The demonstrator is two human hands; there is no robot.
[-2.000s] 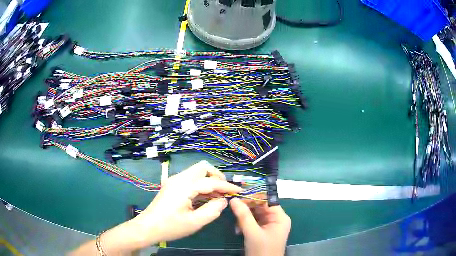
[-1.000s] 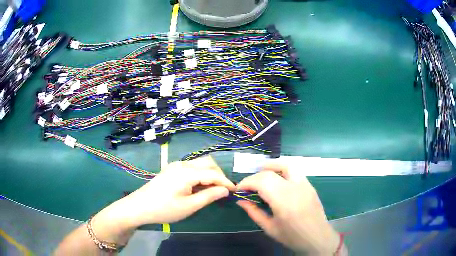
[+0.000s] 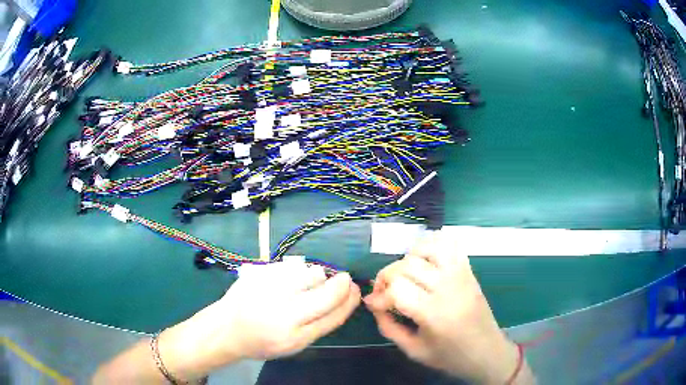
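Observation:
A wire harness (image 3: 177, 239) runs from the left to my hands at the front table edge. My left hand (image 3: 297, 312) is closed around its wires, with a white label beside the fingers. My right hand (image 3: 425, 301) is just right of it, thumb and fingertips pinched close to the left fingertips. Whatever is between the right fingertips is too small and blurred to tell. A small black connector housing (image 3: 203, 260) lies left of my left hand. The harness's right end is hidden by my hands.
A large harness pile (image 3: 286, 128) lies behind my hands. A white strip (image 3: 541, 241) runs right from my right hand. A dark harness bundle (image 3: 37, 105) is at far left, another (image 3: 666, 98) at far right. A round grey machine (image 3: 338, 13) is at the back.
The black wide connector housing seen two seconds ago at the harness's right end no longer shows. My right hand has moved right and turned, its fingertips now pinched beside my left fingertips.

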